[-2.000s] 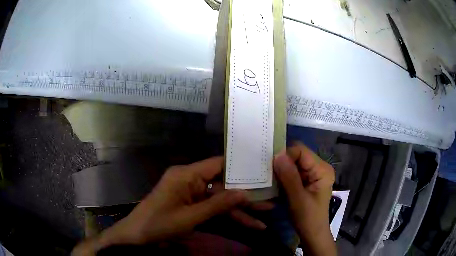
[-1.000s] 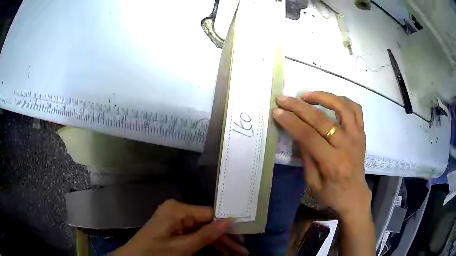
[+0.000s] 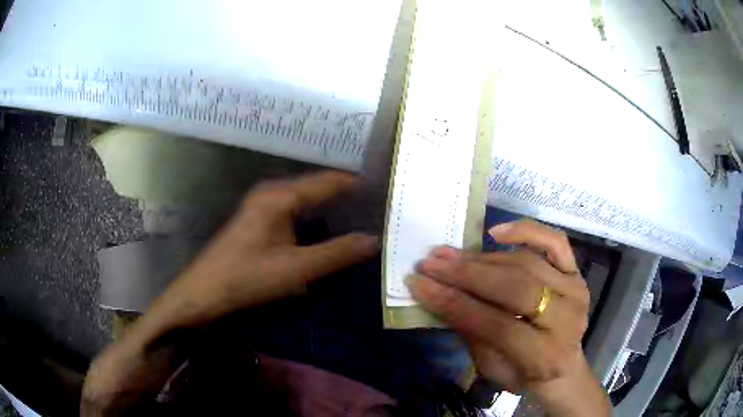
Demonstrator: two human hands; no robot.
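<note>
The long white sewing template [image 3: 436,163], with dashed lines and handwriting, lies on khaki fabric strips [image 3: 481,175] that show along its sides and lower end. A greyish face [image 3: 383,134] shows at the left. The strip hangs over the table's front edge. My right hand [image 3: 513,301], with a ring, holds the lower end, fingers on top of the template; its thumb is hidden. My left hand [image 3: 269,244] is blurred, fingers apart, just left of the strip and holding nothing visible.
The white table [image 3: 244,49] has a printed ruler edge [image 3: 244,114]. Black thread snips [image 3: 673,98] lie at the upper right. Pale green [image 3: 163,175] and grey [image 3: 147,273] cut pieces are below the table at left. A grey drawer or tray [image 3: 631,309] is at lower right.
My left hand has let go of the strip's lower end and moved up beside it. My right hand has moved down from the strip's right side onto its lower end.
</note>
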